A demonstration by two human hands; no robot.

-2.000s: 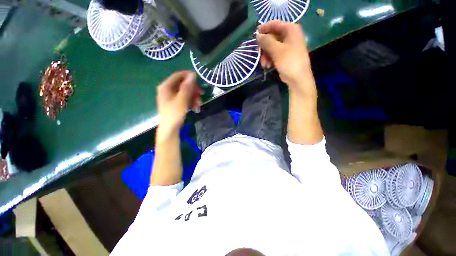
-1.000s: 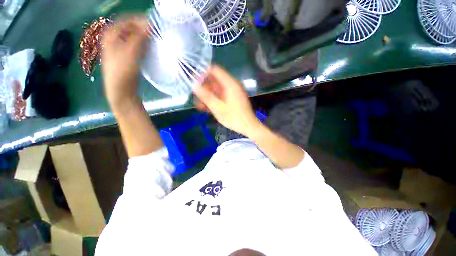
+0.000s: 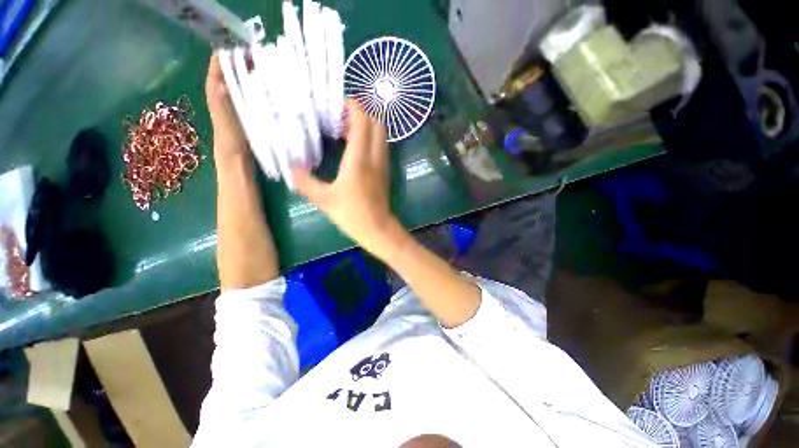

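A stack of white grilles (image 3: 285, 92) is held on edge between my two hands above the green bench, its ribbed edges showing and blurred. My left hand (image 3: 226, 109) is at the stack's left side, its fingers mostly hidden behind it. My right hand (image 3: 355, 171) grips the stack's lower right side, thumb and fingers spread around it. A single white grille (image 3: 386, 89) lies flat on the bench just right of the stack. A loose pile of copper-coloured rings (image 3: 161, 156) lies on the bench to the left.
The bench press (image 3: 613, 74) stands at the upper right. Black grilles (image 3: 79, 236) and a bag of rings (image 3: 16, 232) lie at the far left. A blue stool (image 3: 337, 293) is below the bench edge. A carton flap (image 3: 136, 385) is lower left; a carton of white grilles (image 3: 688, 394) is lower right.
My hands now hold a stack of white grilles edge-on, where one second ago they held white grilles face-on. A single grille now shows on the bench beside them. The view has shifted.
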